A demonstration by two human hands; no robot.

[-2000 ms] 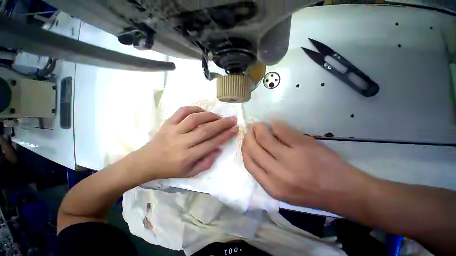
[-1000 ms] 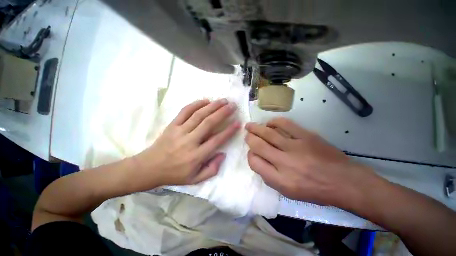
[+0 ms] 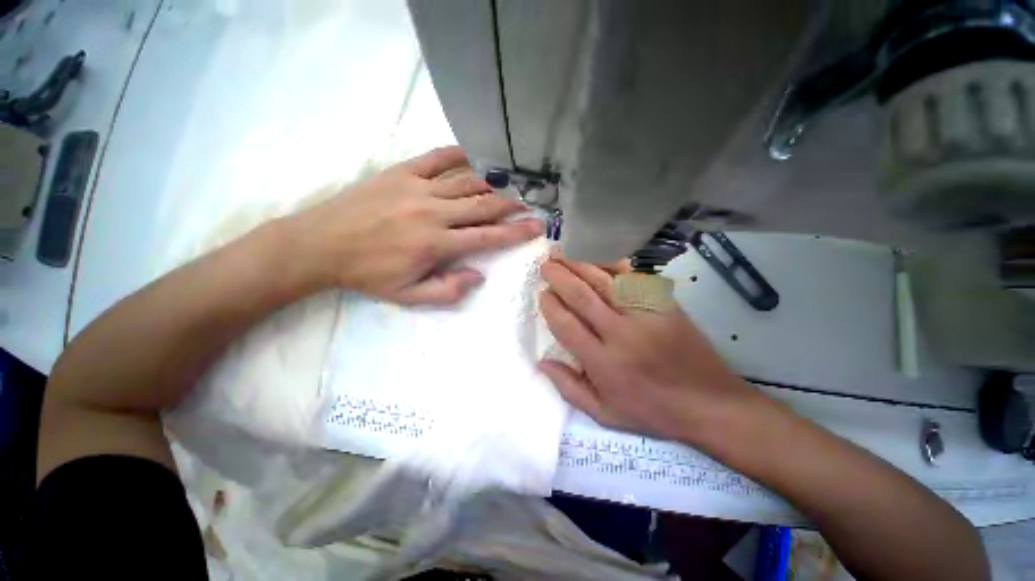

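A white fabric panel lies on the machine table and hangs over its front edge. My left hand lies flat on the fabric, fingertips just left of the presser foot and needle area. My right hand presses the fabric's right edge, fingers bent together, fingertips just below the needle area. Whether it pinches the cloth is hard to tell. The machine head stands above both hands. A ridged beige knob shows just behind my right hand.
Black thread snips lie right of the needle, partly hidden by the machine. A slim pale tool lies further right. A printed ruler strip runs along the front edge. Cream pieces hang in the lap. A dark flat rectangle is far left.
The view has shifted, so the machine head fills more of the upper right. My left hand has moved up the fabric beside the needle. The fabric now lies flatter over the front edge.
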